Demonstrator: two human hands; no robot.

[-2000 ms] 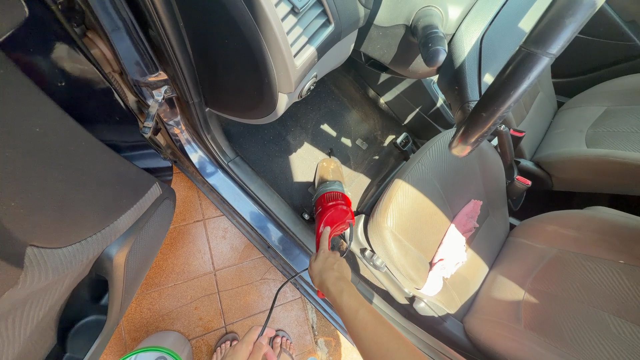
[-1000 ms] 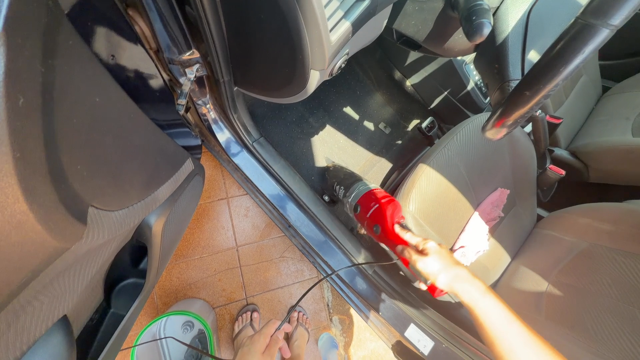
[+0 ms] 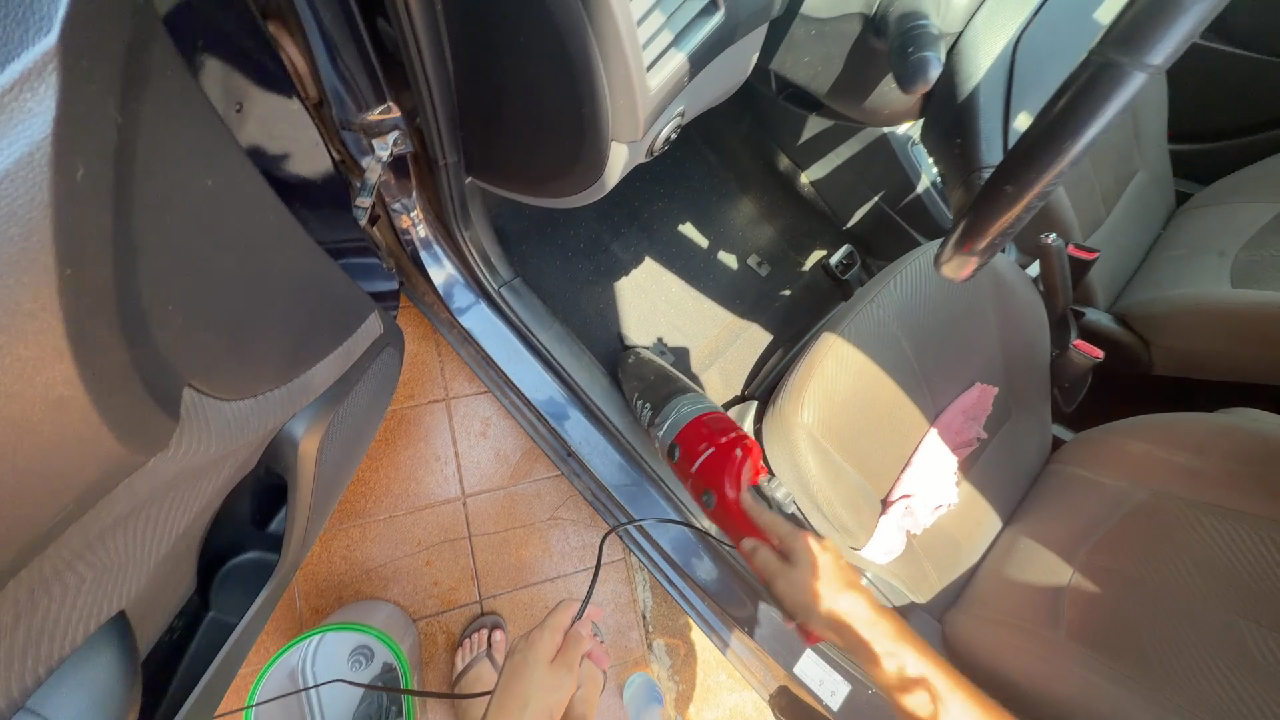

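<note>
My right hand [image 3: 790, 560] grips the handle of a red handheld vacuum cleaner [image 3: 712, 460], which tilts down over the inner edge of the door sill. Its dark nozzle rests at the near edge of the car's floor carpet [image 3: 690, 310], beside the driver's seat. A thin black power cord [image 3: 640, 522] runs from near the handle across the sill to my left hand [image 3: 545, 660], whose fingers are closed around it above the tiles. From there the cord passes over a green-rimmed container [image 3: 408, 665]. A pink cloth [image 3: 930, 480] lies on the driver's seat [image 3: 840, 400], close to my right hand.
The open car door [image 3: 230, 250] stands at left. The metal door sill [image 3: 530, 370] crosses the middle. At upper right, the steering wheel [image 3: 1070, 130] overhangs the seat. My sandaled feet stand on orange tiles [image 3: 400, 530], near a bluish object [image 3: 643, 695] at the bottom.
The vacuum's nozzle was farther forward on the floor carpet two seconds ago and is now at its near edge by the sill. Both hands keep their hold. The view has shifted somewhat.
</note>
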